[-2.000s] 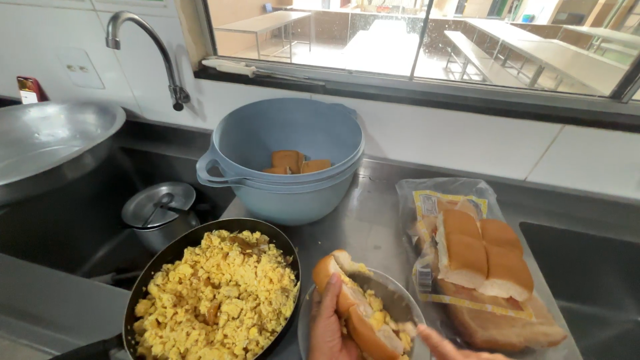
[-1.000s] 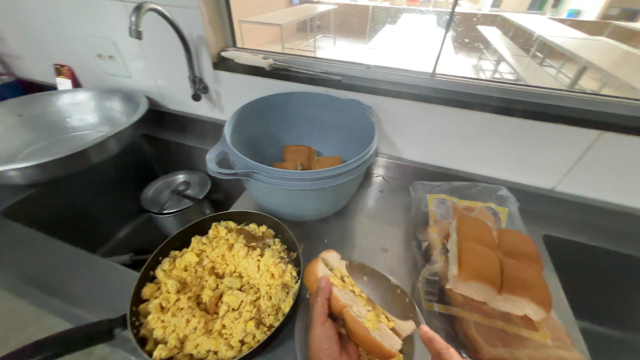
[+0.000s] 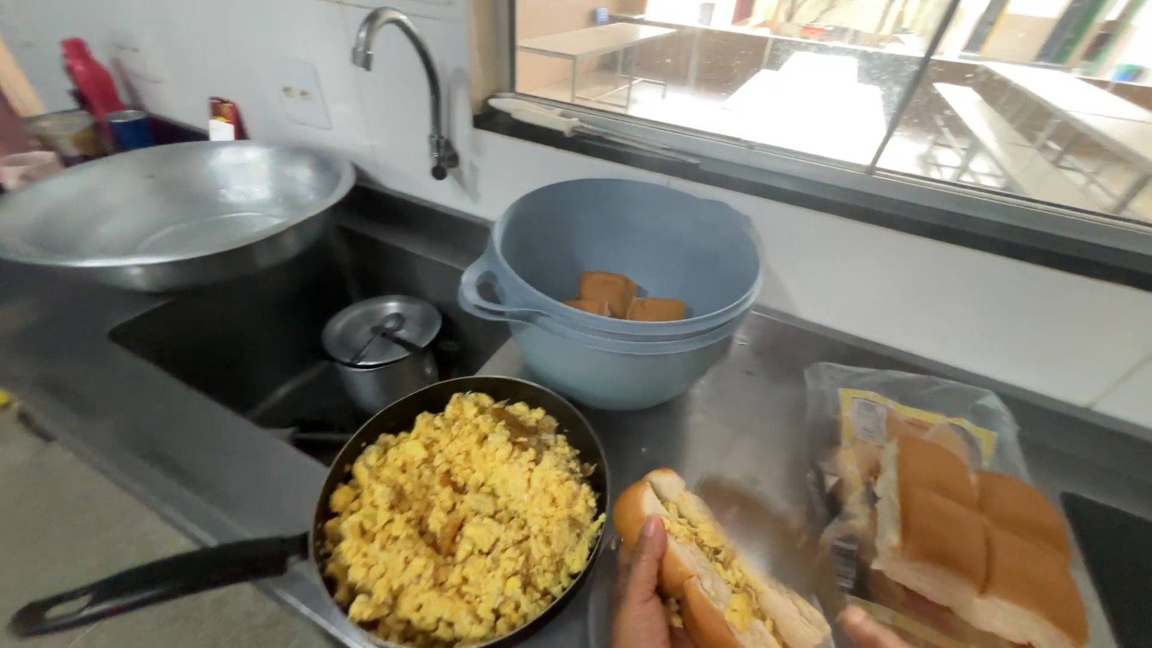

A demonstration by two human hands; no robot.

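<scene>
My left hand (image 3: 643, 585) grips a split strip of bread rolls (image 3: 720, 567) filled with scrambled egg, above a plate or shallow dish mostly hidden under it. Only fingertips of my right hand (image 3: 868, 627) show at the bottom edge, right of the bread; whether they hold anything is not visible. Left of the bread sits a black frying pan (image 3: 310, 549) heaped with scrambled egg (image 3: 463, 513). Behind it, a blue plastic bowl (image 3: 621, 360) contains several browned rolls (image 3: 607, 292). At the right, joined rolls (image 3: 981, 531) rest on a clear plastic bread bag (image 3: 990, 414).
A wide metal basin (image 3: 171, 216) stands by the sink (image 3: 225, 333), where a lidded metal pot (image 3: 382, 342) sits under the faucet (image 3: 436, 99). The pan's black handle (image 3: 162, 580) juts left over the counter edge. A second dark basin (image 3: 1111, 549) lies at far right.
The view has shifted left. My left hand still holds the filled bread, and my right hand remains close to its right end.
</scene>
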